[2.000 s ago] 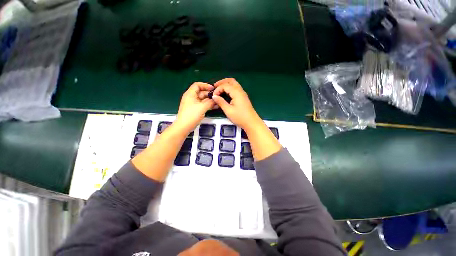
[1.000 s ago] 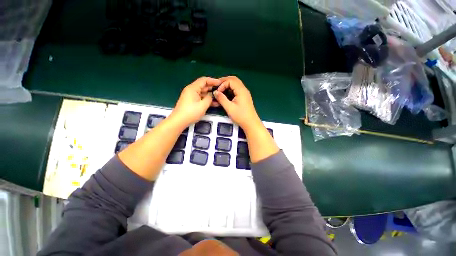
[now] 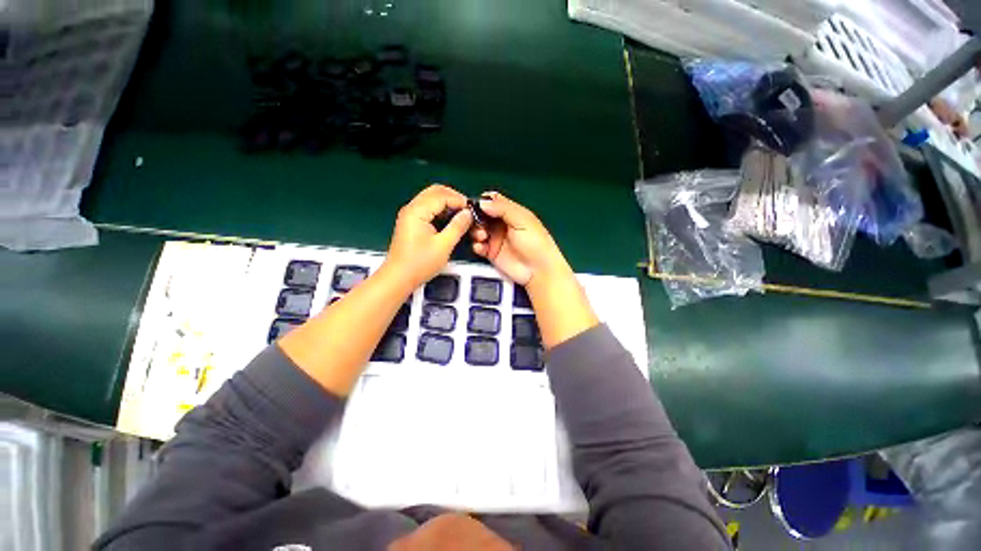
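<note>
A small black part (image 3: 474, 212) is held between the fingertips of both hands, above the far edge of the foam tray; fingers hide most of it. My left hand (image 3: 425, 231) grips it from the left. My right hand (image 3: 516, 239) grips it from the right, with its lower fingers partly spread. The white foam tray (image 3: 446, 431) lies in front of my body. Black housings (image 3: 438, 318) with greyer centres lie in its far part in columns of up to three. My forearms hide some of them.
A heap of black parts (image 3: 403, 99) lies on the green mat beyond the tray. A cream board with yellow marks (image 3: 183, 344) shows at left. White stacked trays (image 3: 65, 118) stand far left. Clear bags (image 3: 705, 231), bagged silvery strips (image 3: 780, 199) and a black coil (image 3: 783, 106) lie at right.
Both hands still hold the black part at the fingertips. The right hand has turned and its lower fingers have opened, so more of the part shows. The camera view has shifted slightly.
</note>
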